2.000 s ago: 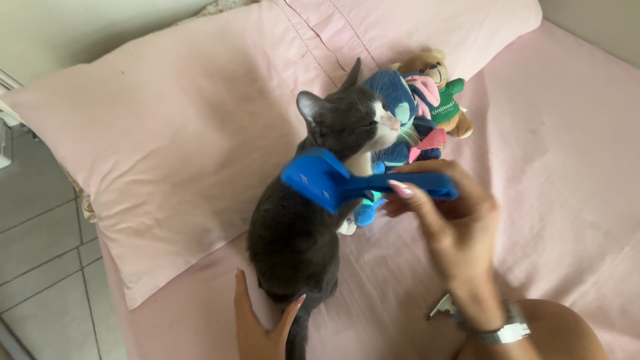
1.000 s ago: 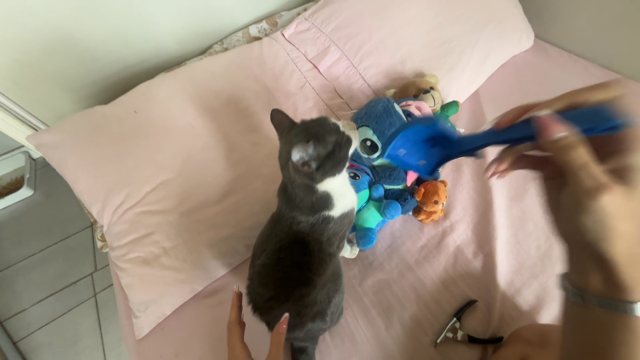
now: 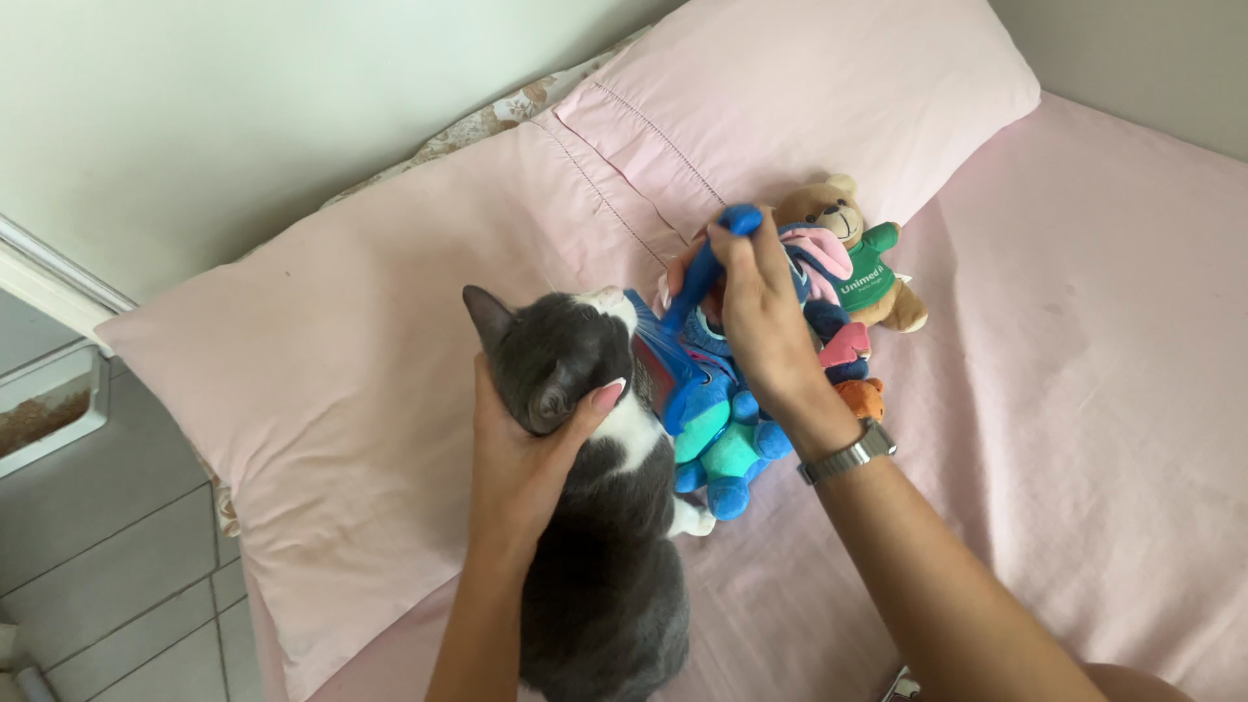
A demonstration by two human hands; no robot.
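A grey and white cat (image 3: 609,546) sits on the pink bed sheet, its face turned up and to the right. My left hand (image 3: 531,458) holds the cat around the back of its head and neck, the thumb near one ear. My right hand (image 3: 746,302) grips the handle of a blue pet grooming brush (image 3: 697,292), whose head rests at the cat's chin and throat. The brush's bristle side is mostly hidden. Just right of the cat's chest lies a blue and turquoise plush toy (image 3: 726,448), beside one white paw.
A teddy bear in a green shirt (image 3: 863,278) and an orange plush toy (image 3: 861,398) lie behind my right wrist. Pink pillows (image 3: 370,419) line the wall. A white litter tray (image 3: 93,419) stands on the tiled floor at left. Part of a metal tool (image 3: 899,685) shows at the bottom edge.
My left hand has moved up from the cat's lower back to its head and neck. The right hand has brought the brush left from over the toys to the cat's chin.
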